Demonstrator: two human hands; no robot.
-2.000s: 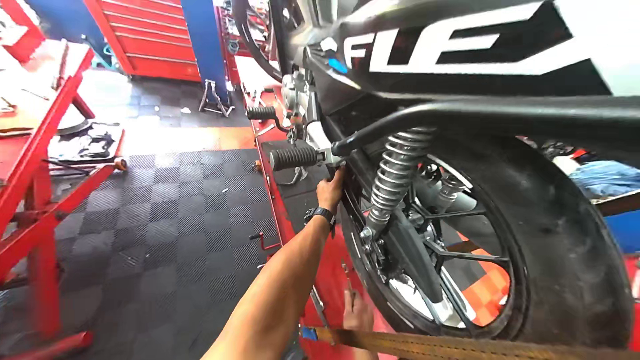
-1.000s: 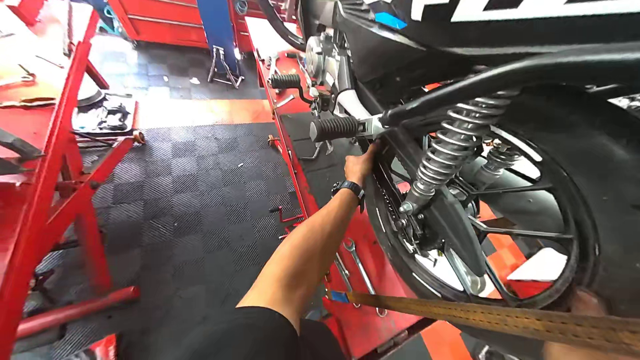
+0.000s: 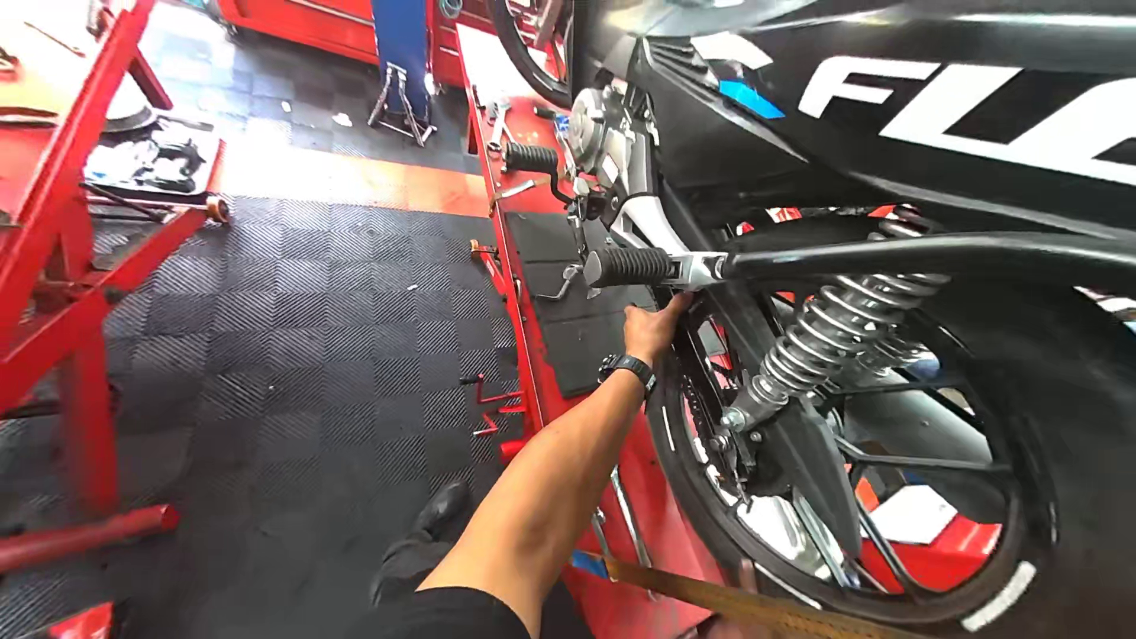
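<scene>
My left hand (image 3: 652, 330) reaches in below the rubber footpeg (image 3: 632, 266) of a black motorcycle, beside the front of its rear wheel. Its fingertips go out of sight behind the footpeg bracket (image 3: 697, 270), so whether they hold anything is unclear. A watch is on that wrist. Right of the hand stand the coil-spring shock absorber (image 3: 821, 342) and the rear tyre (image 3: 1021, 408). My right hand (image 3: 741, 595) shows only in part, blurred, at the bottom edge by the tyre and an orange-brown strap (image 3: 692, 590); its grip cannot be made out.
The motorcycle stands on a red lift platform (image 3: 657, 497) with black mats (image 3: 577, 342). Wrenches (image 3: 628, 515) lie near the lower strap end. A red metal frame (image 3: 84, 293) and a tray of parts (image 3: 164, 155) are at left, above the black tiled floor (image 3: 311, 355). A jack stand (image 3: 404, 106) stands farther back.
The left hand stays beneath the footpeg. The right hand, near the rear tyre at lower right one second ago, is now farther left along the strap. The view has shifted.
</scene>
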